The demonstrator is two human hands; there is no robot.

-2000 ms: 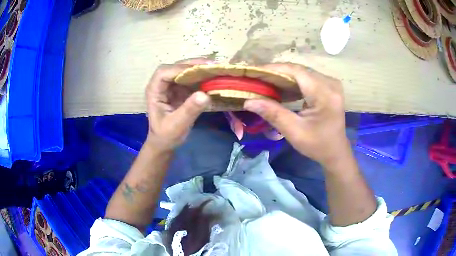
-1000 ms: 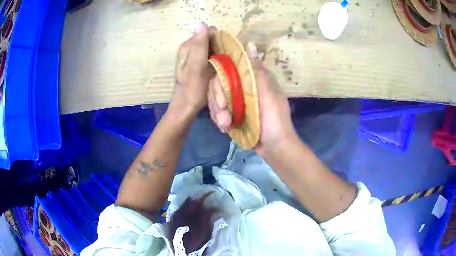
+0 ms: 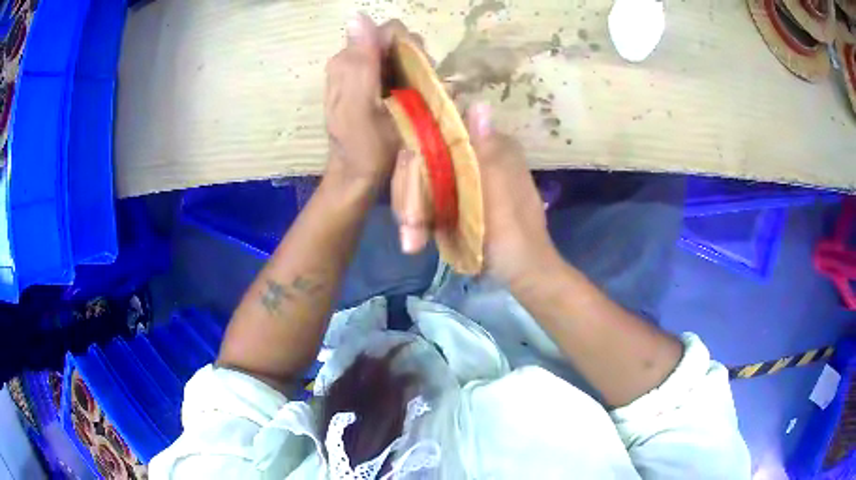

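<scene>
A miniature straw hat (image 3: 462,155) with a tan brim and a red band (image 3: 434,155) around its short collar is held nearly upright, edge towards the camera, above the table's near edge. My left hand (image 3: 361,108) is on the collar side at the hat's upper left and grips it. My right hand (image 3: 507,197) is against the brim's right side, slightly blurred. Fingers show in front of the collar at the lower left; which hand they belong to is hard to tell. A white glue bottle (image 3: 636,28) lies on the table, its tip cut off by the frame.
The table (image 3: 235,103) has dark glue stains. Blue trays (image 3: 61,141) stand at the left, and more blue trays with round pieces are at the lower left. Piled hats (image 3: 793,37) lie at the upper right. A red stool (image 3: 835,258) and yellow-black floor tape (image 3: 784,363) show at the right.
Since two seconds ago the hat has turned from level to nearly upright, and my hands have moved to its two sides. Since one second ago it is tilted slightly more.
</scene>
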